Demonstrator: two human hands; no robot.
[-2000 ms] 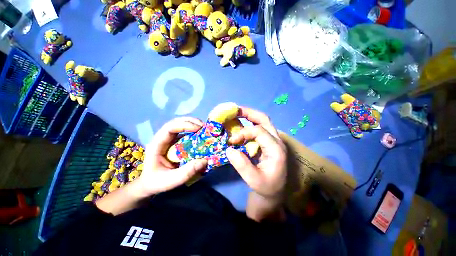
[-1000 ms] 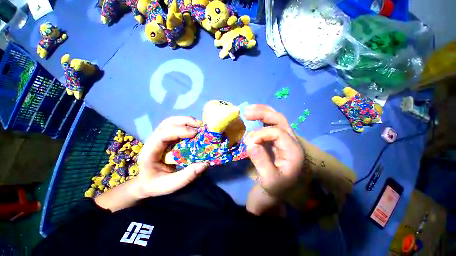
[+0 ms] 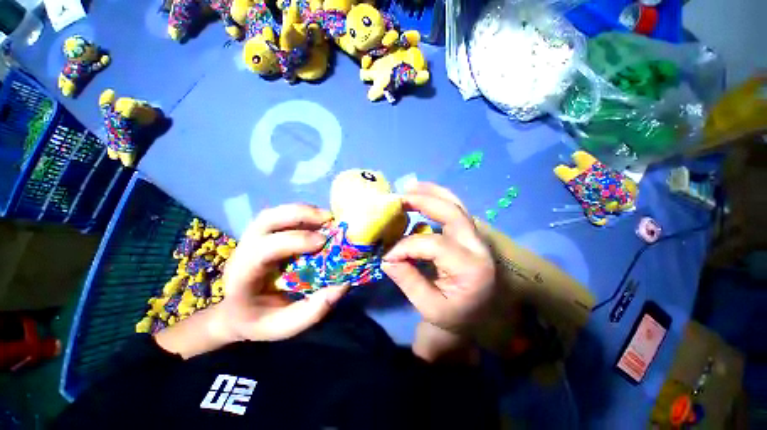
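A yellow plush doll [image 3: 360,201] in a blue, red and white floral outfit [image 3: 336,262] is held above the table, close to my black top. Its round head points up with one dark eye showing. My left hand [image 3: 273,273] is bare and grips the lower body from the left. My right hand [image 3: 447,260] is bare, with thumb and fingers at the doll's right side, touching the outfit's edge. The fingertips partly hide what they pinch.
Dressed dolls [image 3: 290,52] are piled at the far side. A blue crate [image 3: 109,277] of small dolls stands at left. Clear bags with white [image 3: 526,59] and green [image 3: 643,92] contents lie far right. A cardboard sheet [image 3: 542,281], dark cord and lit phone [image 3: 643,343] are at right.
The doll has turned so its head stands up and shows an eye. My right hand moved off the doll, then came back to its right side. My left hand kept its hold.
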